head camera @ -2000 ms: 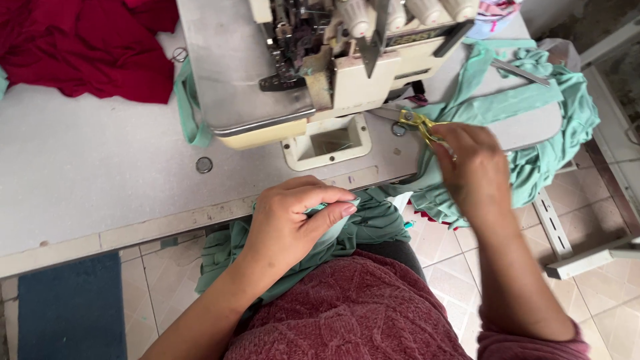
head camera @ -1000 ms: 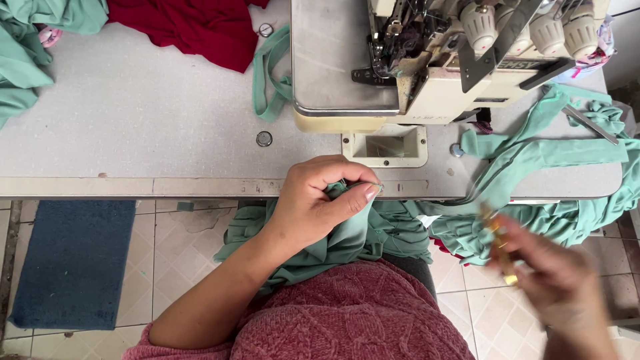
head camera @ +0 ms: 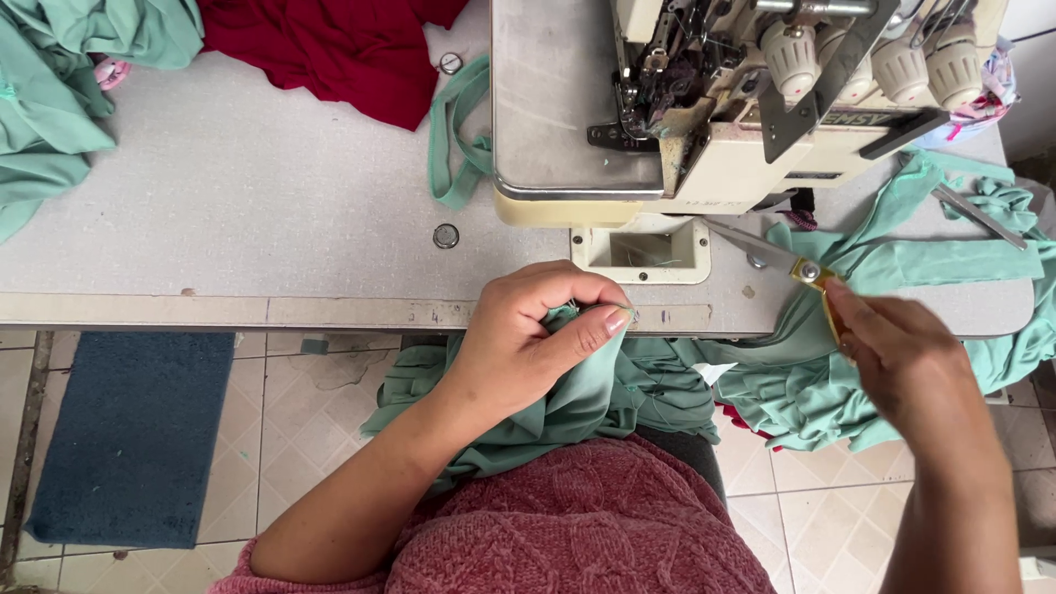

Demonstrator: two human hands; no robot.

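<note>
My left hand (head camera: 549,334) pinches an edge of green fabric (head camera: 577,396) between thumb and forefinger, just over the table's front edge; the rest of that fabric lies bunched on my lap. My right hand (head camera: 899,363) holds yellow-handled scissors (head camera: 810,271) at the right of the table. Their metal blades point up and left, with the tips near the cream tray opening (head camera: 640,247) below the overlock sewing machine (head camera: 742,165). Whether the blades are fully together I cannot tell. Under the scissors, green fabric strips (head camera: 949,262) lie on the table and hang over its edge.
Dark red fabric (head camera: 338,49) and more green fabric (head camera: 49,107) lie at the back left of the table (head camera: 247,190). A green loop (head camera: 462,140) rests against the machine's plate. Metal tweezers (head camera: 982,216) lie on the right. A blue mat (head camera: 136,437) is on the tiled floor.
The scissors and my right hand, low at the right a second ago, have moved up toward the machine. My left hand keeps its pinch on the green fabric. The view had shifted left from the earliest frame.
</note>
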